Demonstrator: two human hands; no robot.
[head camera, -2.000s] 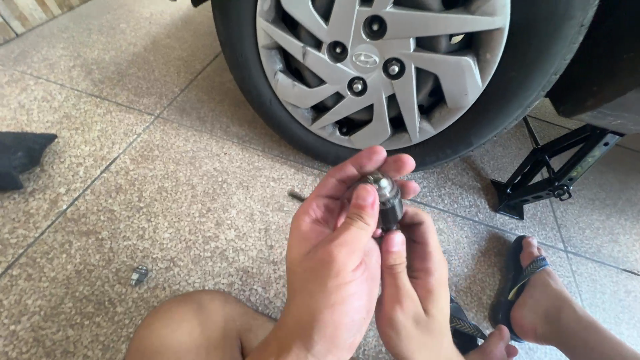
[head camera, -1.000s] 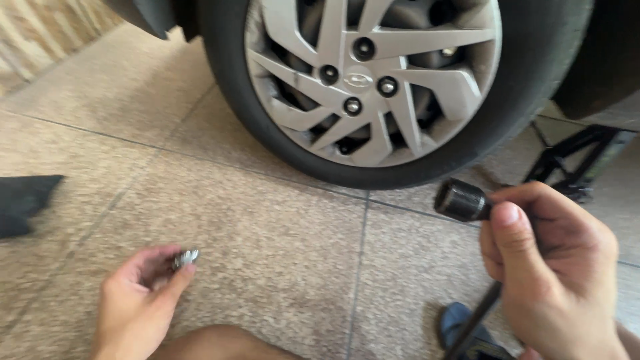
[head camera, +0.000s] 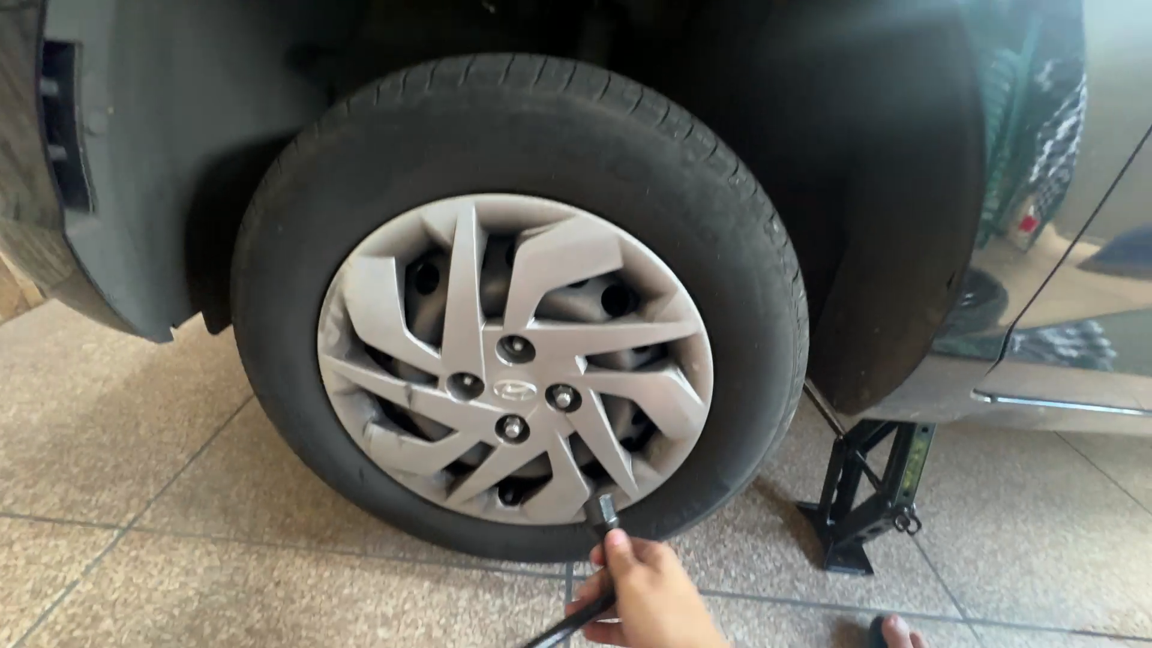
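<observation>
My right hand (head camera: 652, 589), low in the view, grips a black lug wrench (head camera: 585, 621) near its socket end. The socket (head camera: 603, 513) points up in front of the lower rim of a silver Hyundai wheel cover (head camera: 553, 256); whether it touches the cover cannot be told. Around the centre emblem are several bolt holes; lug nuts show in the right one (head camera: 563, 398) and the lower one (head camera: 512, 428). A black tire (head camera: 297, 360) surrounds the cover. My left hand is out of view.
A black scissor jack (head camera: 855, 504) stands right of the tire, below the car's sill (head camera: 1080, 405). The wheel arch liner (head camera: 891, 225) curves around the tire. Part of a foot (head camera: 898, 633) shows at the bottom right edge. Speckled floor tiles (head camera: 198, 540) lie beneath.
My left hand, holding a small metal piece a second ago, has left the view. The wrench in my right hand is now at the wheel's lower edge. The view has swung up toward the wheel.
</observation>
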